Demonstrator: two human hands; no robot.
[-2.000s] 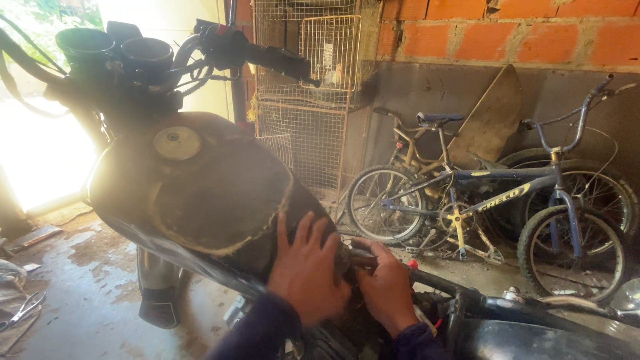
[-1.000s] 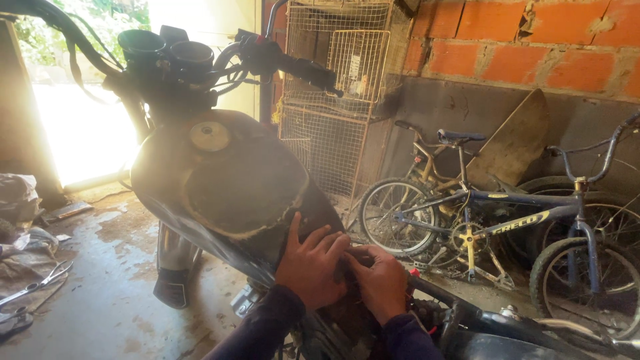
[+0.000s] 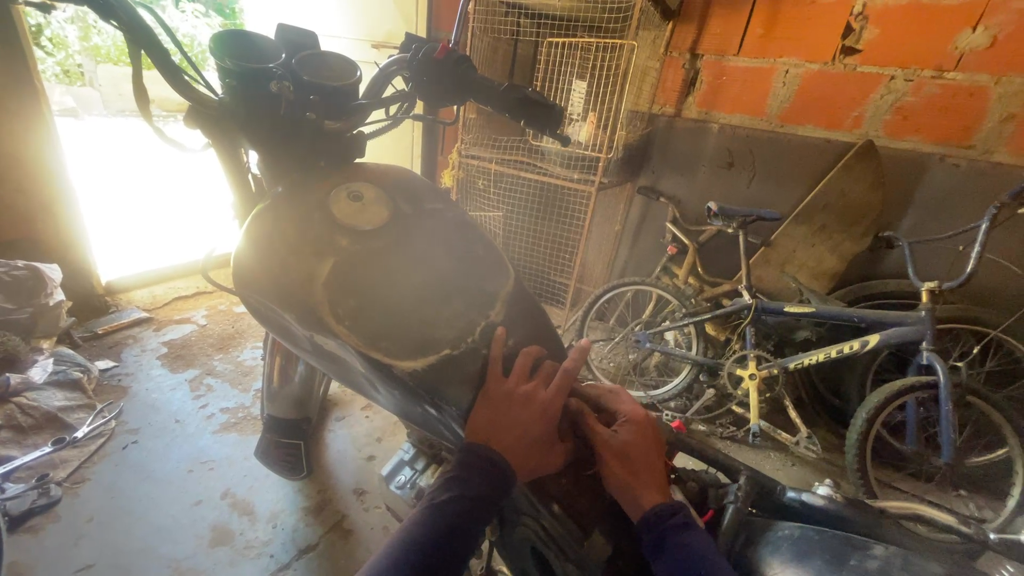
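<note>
A dark motorcycle fuel tank point(image 3: 416, 280) with a round filler cap point(image 3: 360, 206) and a worn circular patch fills the middle of the view. My left hand point(image 3: 524, 408) lies on the rear of the tank, its fingers spread, the index finger pointing toward the patch's edge. Right beside it, my right hand point(image 3: 620, 440) has its fingers bent at the tank's rear edge; whether it grips anything there is hidden. Ahead of the tank are the handlebar grip point(image 3: 520, 108) and two round gauge housings point(image 3: 284, 68). Behind the hands runs the bare black frame tube point(image 3: 720, 464).
Two bicycles, one with a blue frame point(image 3: 848, 316), stand at the right by a brick wall point(image 3: 848, 80). A rusty wire cage point(image 3: 528, 192) is behind the handlebar. Wrenches point(image 3: 60, 444) and cloth lie on the floor at left. A front fender point(image 3: 284, 448) shows below the tank.
The fingers of my left hand have shifted on the rear of the tank, one now raised toward my right hand. Both hands stay close together there. The view has swung somewhat left.
</note>
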